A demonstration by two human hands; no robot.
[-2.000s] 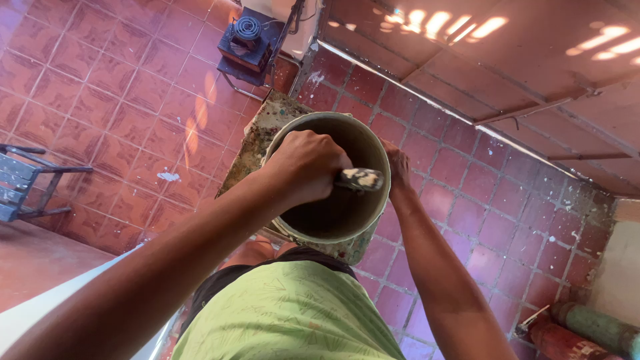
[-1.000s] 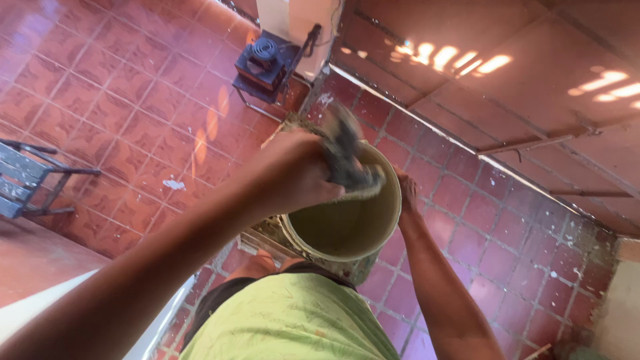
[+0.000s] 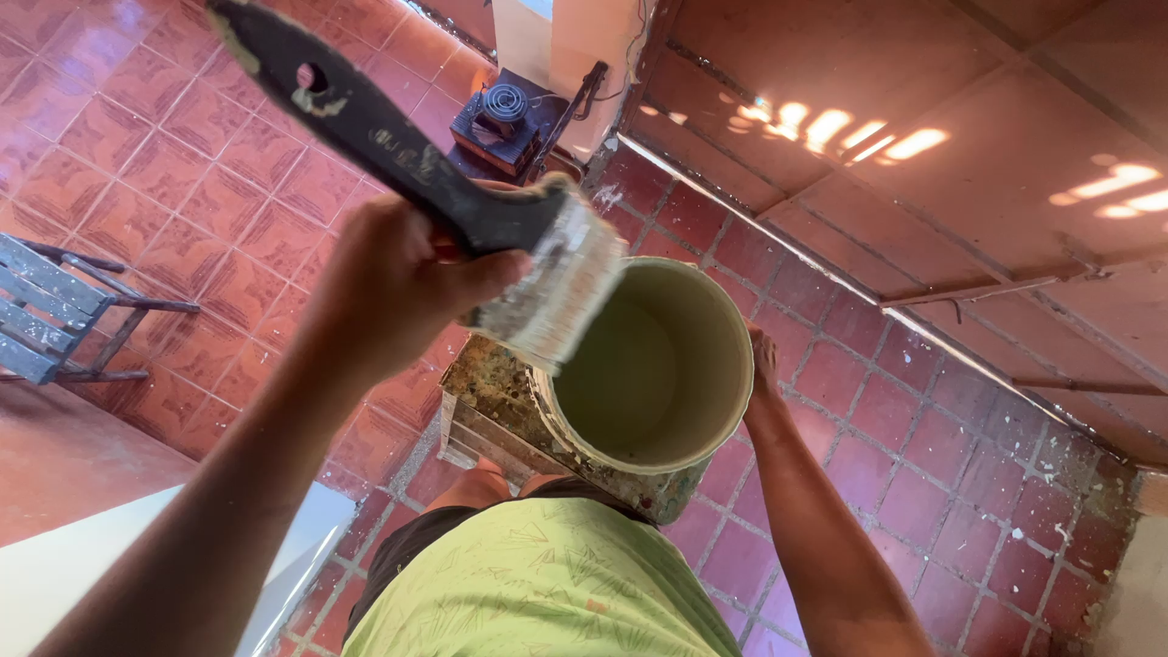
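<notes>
My left hand [image 3: 411,274] grips a wide paintbrush [image 3: 401,155] by its black handle where it meets the ferrule. The brush's pale, paint-caked end points down to the right, over the left part of the rim of a round bucket [image 3: 744,383]. My right hand [image 3: 763,356] holds the bucket's right side, its fingers partly hidden behind the wall. Inside, the bucket looks greenish and shadowed; how much it contains I cannot tell. It stands on a paint-stained wooden stool or box [image 3: 493,379] close to my body.
A blue slatted wooden chair [image 3: 41,306] is at the left. Beyond the brush, a small dark stand [image 3: 497,151] carries a coil-shaped object [image 3: 504,103]. A large reddish metal door or gate [image 3: 876,210] borders the paint-spotted tiled floor [image 3: 876,401] on the right.
My left hand has come up out of the bucket with the brush, which now shows almost whole to the left of the opening. My right hand stays at the bucket's side.
</notes>
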